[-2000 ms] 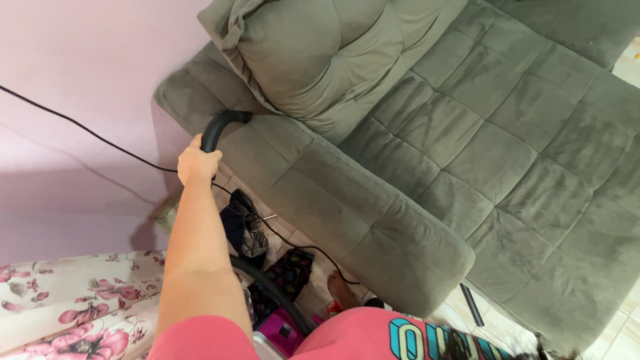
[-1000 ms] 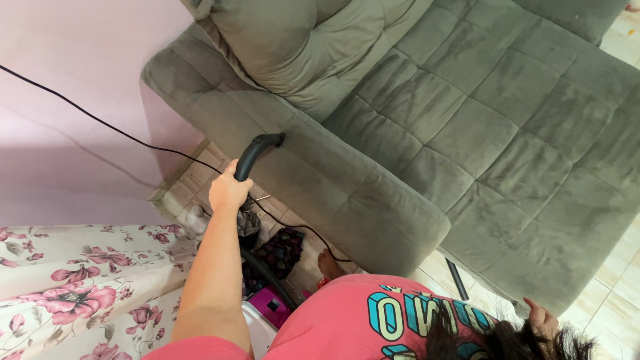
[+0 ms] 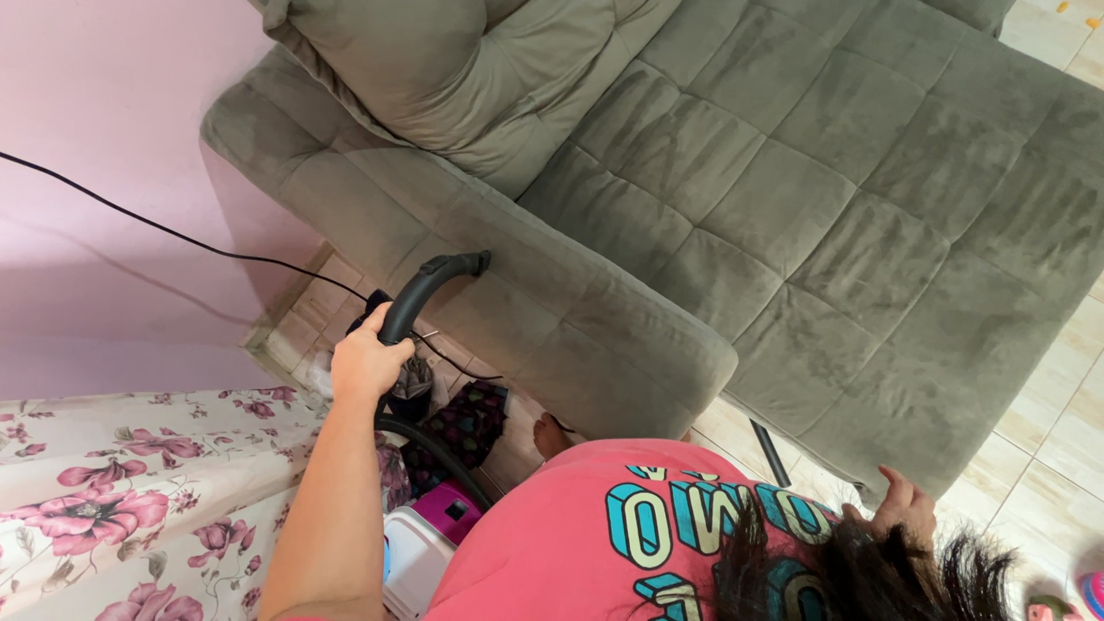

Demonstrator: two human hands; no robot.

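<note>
My left hand (image 3: 369,358) is closed around the curved black handle of a vacuum hose (image 3: 423,289). The handle's end rests against the grey padded armrest (image 3: 552,302) of a sofa, around the middle of its length. From below the hand, the black hose (image 3: 440,448) runs down toward my body. At the lower right, my right hand (image 3: 901,509) is beside the front corner of the tufted sofa seat (image 3: 845,259), with its fingers apart and nothing seen in it. Hair hides part of that hand.
A black cord (image 3: 181,237) crosses in front of the pink wall (image 3: 112,95) and passes behind the handle. Dark patterned cloth (image 3: 466,427) lies on the tiled floor by the armrest. A floral curtain (image 3: 155,509) hangs at lower left, beside a white container (image 3: 418,552). A dark tube (image 3: 770,453) lies under the sofa.
My left hand has brought the hose handle along the armrest, from near its wall end toward its front. My right hand, unseen two seconds ago, now shows at the lower right.
</note>
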